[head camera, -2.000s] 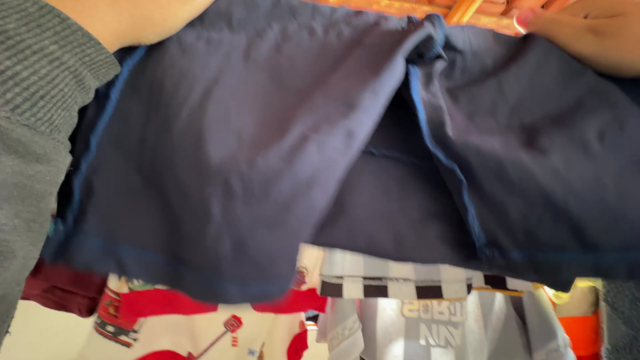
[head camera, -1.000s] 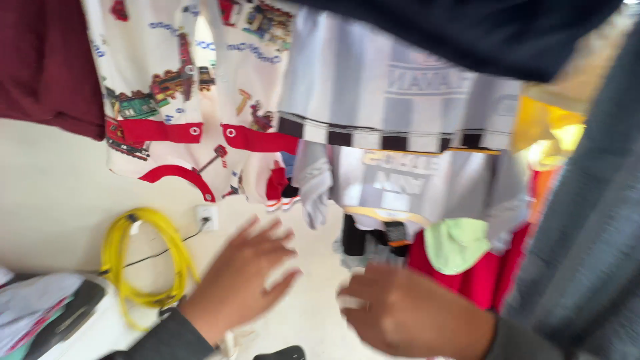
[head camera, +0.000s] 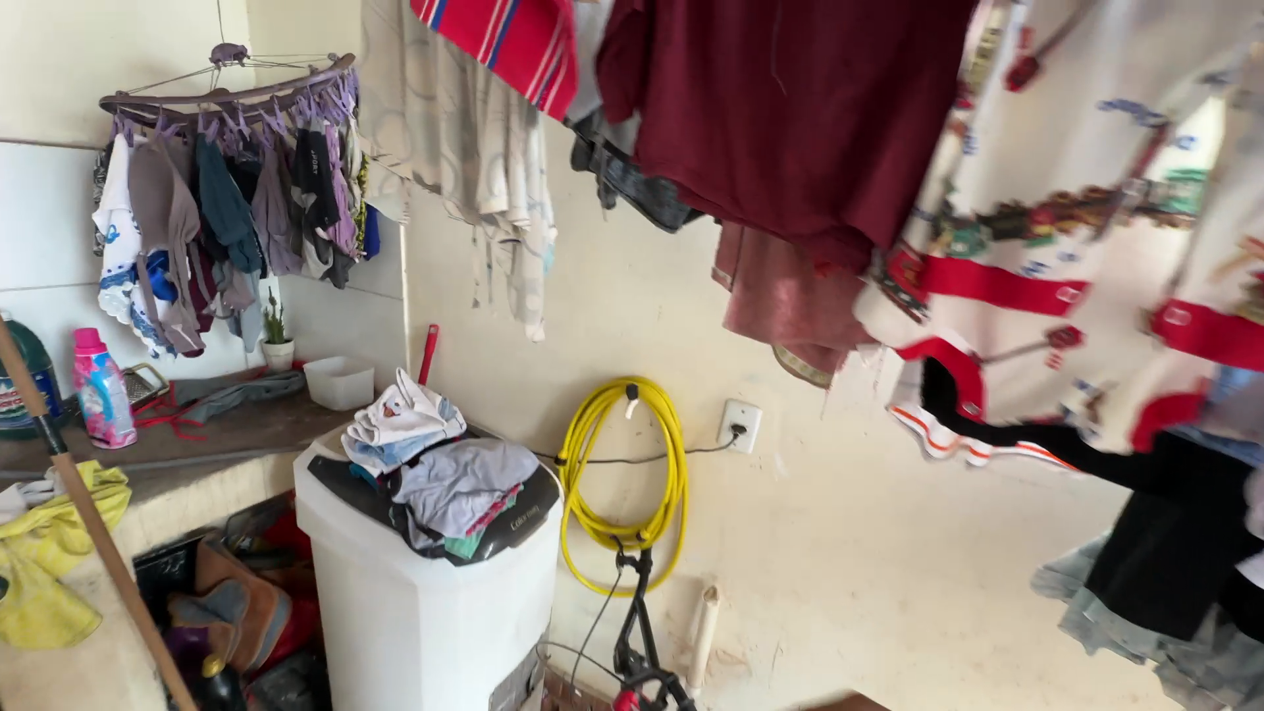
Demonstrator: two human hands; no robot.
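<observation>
Only a blurred sliver of skin, apparently my right hand (head camera: 844, 702), shows at the bottom edge, right of centre; its fingers are hidden. My left hand is out of view. Above hang a maroon garment (head camera: 790, 118), a white printed baby garment with red trim (head camera: 1027, 227) and a dusty pink garment (head camera: 785, 296). Black and grey clothes (head camera: 1170, 533) hang at the right. Folded clothes (head camera: 459, 484) lie in a pile on a white washing machine (head camera: 425, 602) at lower left, with a folded white cloth (head camera: 405, 420) on the pile's back part.
A round hanger with purple pegs (head camera: 232, 99) holds small garments at upper left. A coiled yellow hose (head camera: 676, 474) hangs on the wall beside a socket (head camera: 741, 425). A wooden pole (head camera: 109, 553) slants before a counter (head camera: 227, 464) holding bottles. A black folded frame stands below the hose.
Two seconds ago both hands were at the dark blue cloth; one second ago they were apart from it. The view has swung left, and my left hand has left it.
</observation>
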